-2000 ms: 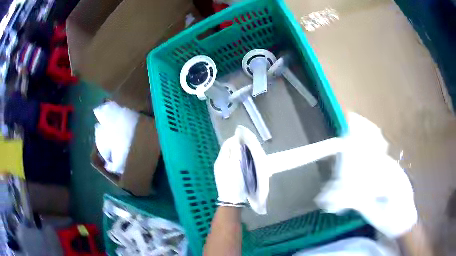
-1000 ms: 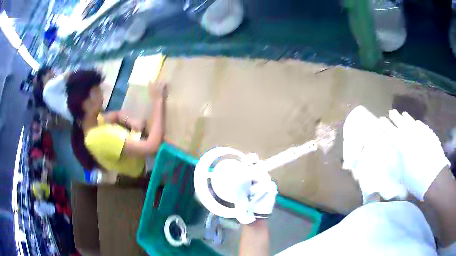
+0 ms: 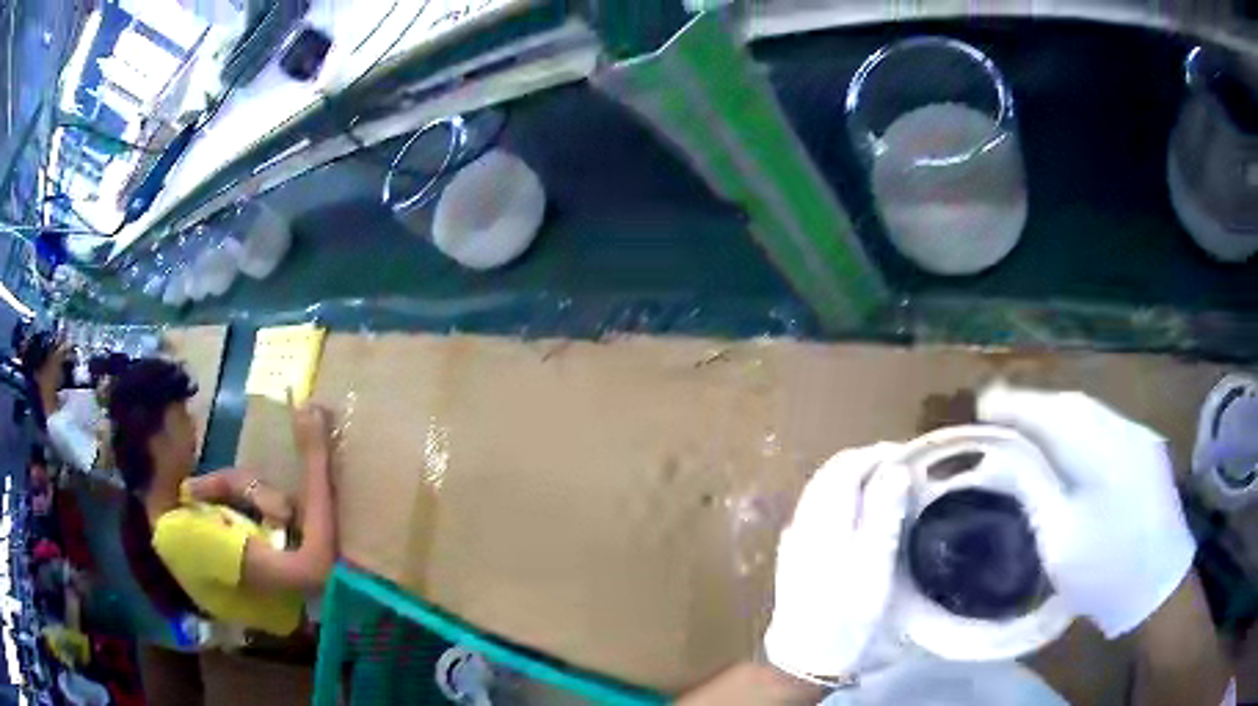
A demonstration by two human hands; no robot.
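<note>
A white ring part (image 3: pixel 962 632) with a dark round middle is at the lower right, low over the front of the bench. My left hand (image 3: pixel 837 566), in a white glove, grips its left side. My right hand (image 3: pixel 1115 517), also white-gloved, lies over its upper right side. Any cloth in my right hand cannot be told apart from the glove. The part's handle is hidden or cannot be made out.
The bench has a brown cardboard cover (image 3: pixel 593 483). Behind it, a dark green conveyor carries clear-topped white bodies (image 3: pixel 949 186), with a green post (image 3: pixel 752 159) crossing. A green crate (image 3: pixel 483 637) is at lower left. A person in yellow (image 3: pixel 221 559) sits left. Another ring part (image 3: pixel 1228 439) is at right.
The view has turned from the crate to the bench and conveyor. My left hand has lifted the ring part out of the crate area and moved right, and both hands are now together on it.
</note>
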